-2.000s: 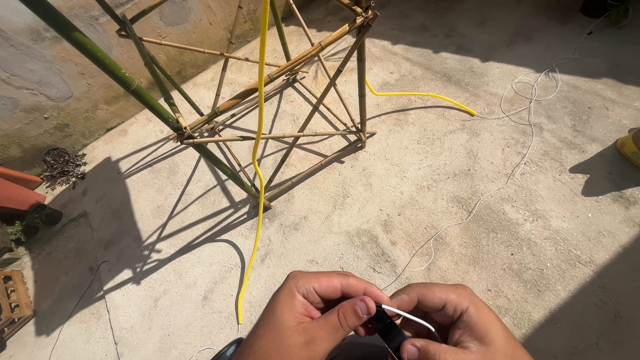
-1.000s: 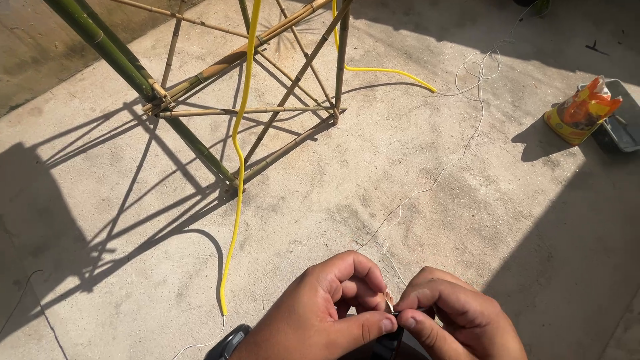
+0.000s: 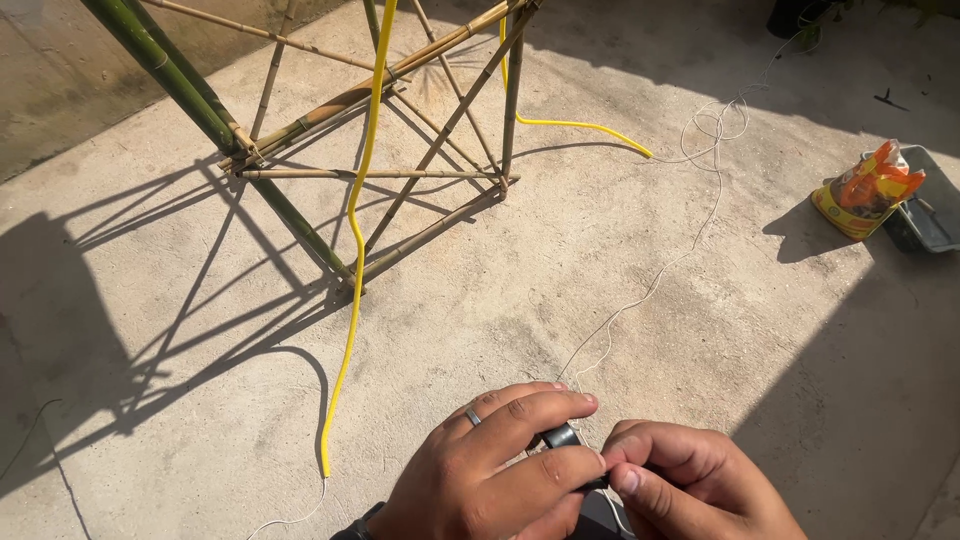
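At the bottom centre, my left hand [image 3: 499, 469], with a ring and a dark wristband, is closed round a roll of black tape [image 3: 561, 436]. My right hand [image 3: 690, 480] meets it from the right, thumb and forefinger pinching a dark bit, seemingly the tape's end, at the left fingertips. A thin white wire [image 3: 616, 511] passes by the tape and shows again below the fingers. Another stretch of white wire [image 3: 660, 274] runs from behind the hands across the floor to loose loops. A yellow tube [image 3: 352, 322] hangs down left of the hands, white wire coming out of its lower end.
A bamboo pole frame [image 3: 322, 116] stands at the upper left, its shadow across the concrete floor [image 3: 480, 330]. A second yellow tube [image 3: 585, 125] lies behind it. At the right are an orange and yellow bag [image 3: 862, 199] and a grey tray [image 3: 926, 214]. A dark pot [image 3: 787, 19] stands far back.
My left hand has turned, its fingers now over the black tape roll. Two seconds ago a white wire end stuck out between the hands. The view has shifted right, bringing the bag and tray in.
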